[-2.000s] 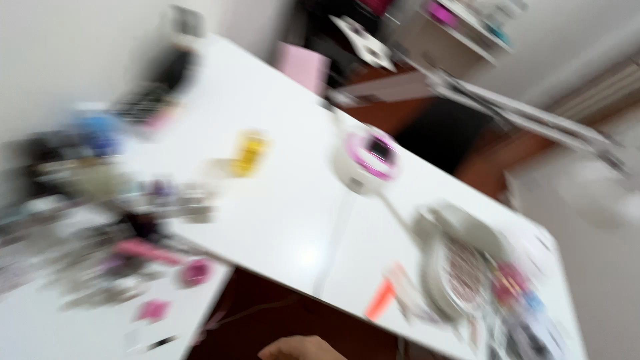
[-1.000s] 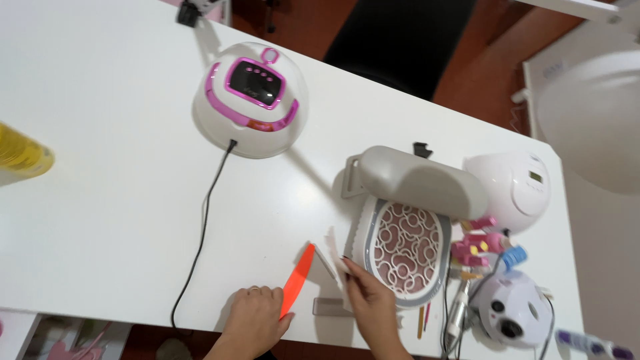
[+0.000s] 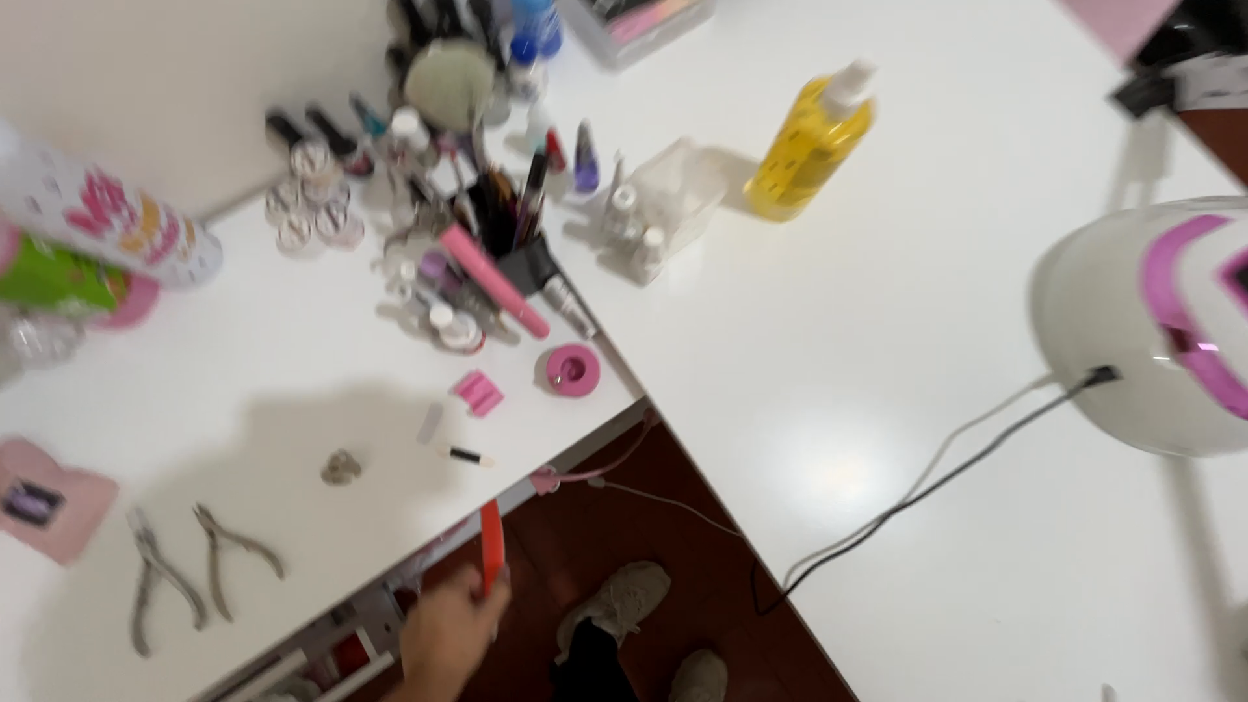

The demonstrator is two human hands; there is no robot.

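My left hand point(image 3: 453, 624) is shut on an orange nail file point(image 3: 492, 546), held over the open drawer side and the floor, near the white table's front edge. My right hand is outside the view. On the table beyond lie two metal cuticle nippers point(image 3: 161, 580) point(image 3: 229, 556), a small metallic piece point(image 3: 341, 468), a short black-and-white stick point(image 3: 468, 455) and a pink block point(image 3: 479, 392). A round pink tape-like roll point(image 3: 572, 370) lies near the table corner. A pink file point(image 3: 495, 281) leans across small bottles by a black brush holder point(image 3: 525, 263).
A yellow pump bottle point(image 3: 809, 146) stands on the second white table, with a nail lamp point(image 3: 1150, 322) and its black cable point(image 3: 907, 502) at right. A drawer point(image 3: 341, 653) with items stands open below the table. Spray cans point(image 3: 107, 214) lie at far left.
The view has swung far to the left. The orange file, on the lamp table a second ago, is now off its edge in my left hand. My right hand has gone out of view.
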